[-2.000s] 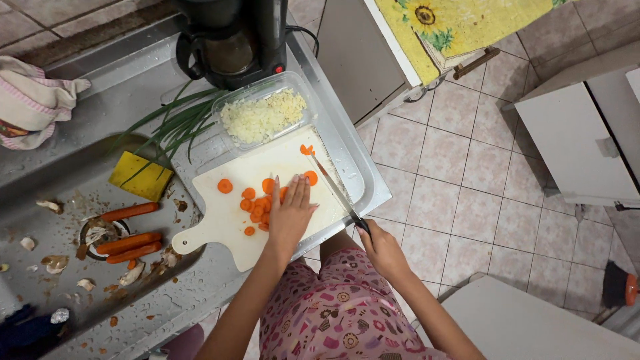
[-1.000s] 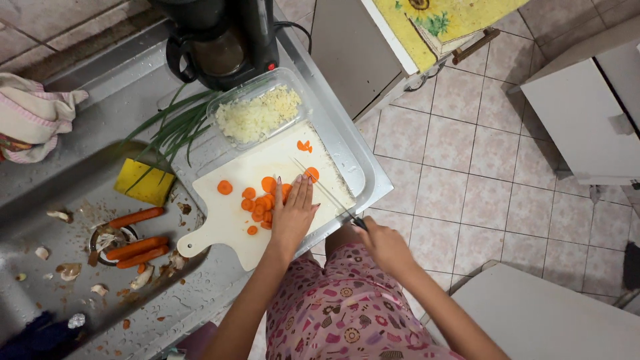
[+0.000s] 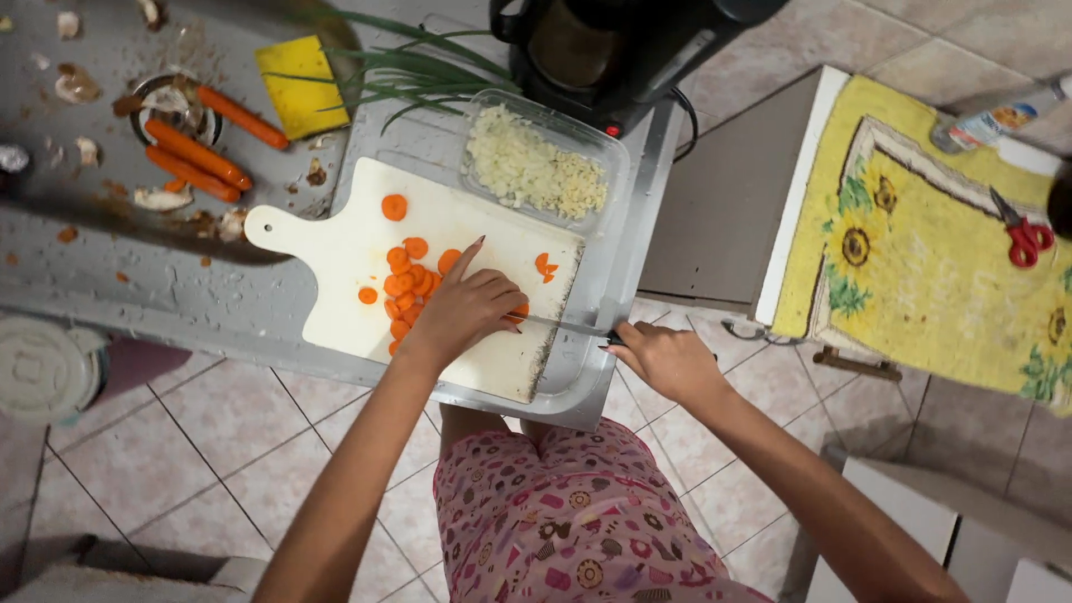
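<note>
My right hand grips the black handle of a kitchen knife, its blade reaching left over the white cutting board. The blade's tip lies by my left hand, at a carrot slice beside its fingers. My left hand rests low on the board, fingers partly spread; whether it pins a carrot piece beneath is hidden. Carrot rounds lie heaped left of it, and small cut carrot bits sit near the board's right edge. A clear plastic container beyond the board holds chopped onion and minced garlic.
Whole carrots, peelings and a yellow sponge cloth lie in the sink. Green onion stalks reach toward a black coffee maker. Red-handled scissors lie on a sunflower cloth at right.
The view has turned and shifted. The knife blade now lies at the carrot slice beside my left fingers; a second ago its tip was farther up the board. My left hand stays on the board.
</note>
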